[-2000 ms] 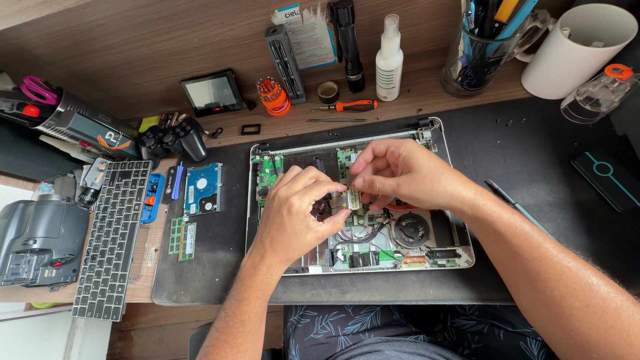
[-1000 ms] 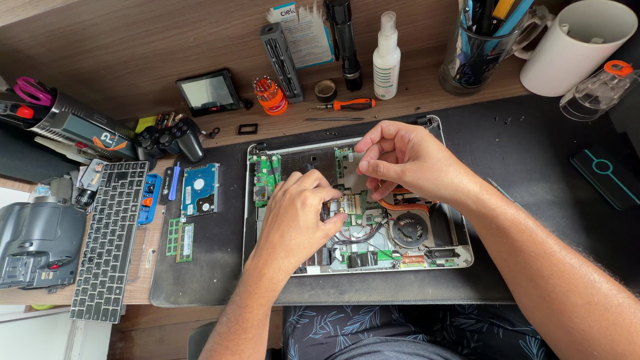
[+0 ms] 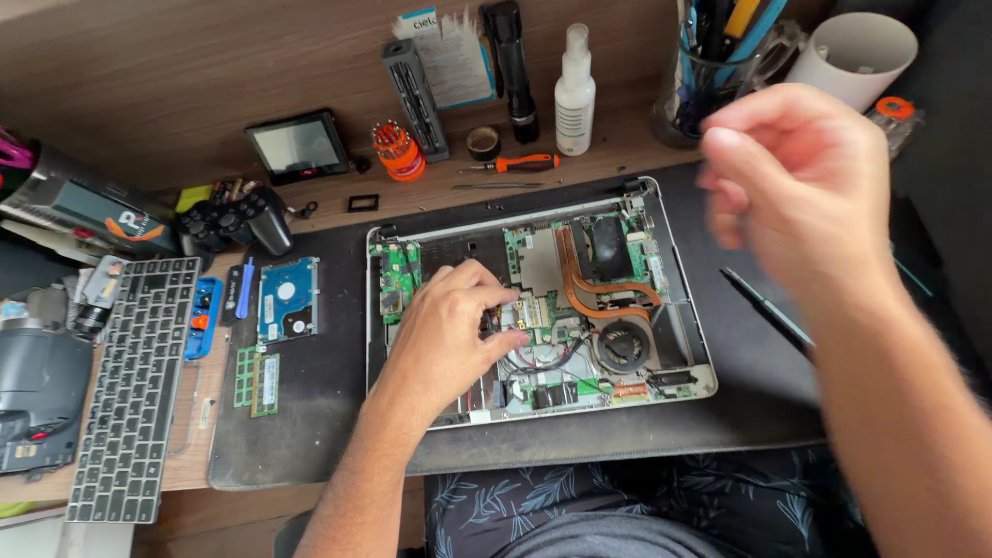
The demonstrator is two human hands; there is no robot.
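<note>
An opened laptop base (image 3: 697, 325) lies on a black desk mat, its green circuit boards, copper heat pipe (image 3: 572, 287) and round cooling fan (image 3: 622, 346) exposed. My left hand (image 3: 453, 333) rests over its middle, thumb and index finger at the two sides of a small card (image 3: 527, 313) with gold contacts; dark cables run beside the fingertips. Raised above the right part of the mat, my right hand (image 3: 798, 178) is blurred, its fingers curled with thumb near index finger. Whether anything small is between them cannot be seen. Below it lies a pen-like tool (image 3: 767, 306).
Left of the laptop lie a hard drive (image 3: 287, 301), memory modules (image 3: 256, 381), a blue pry tool (image 3: 245, 287) and a keyboard (image 3: 136, 387). Behind stand an orange bit holder (image 3: 398, 151), an orange-handled screwdriver (image 3: 527, 163), a flashlight (image 3: 511, 74), a spray bottle (image 3: 575, 93) and a white mug (image 3: 852, 58).
My right hand has moved from above the laptop boards out to the right, uncovering the heat pipe. My left hand stays over the middle of the laptop.
</note>
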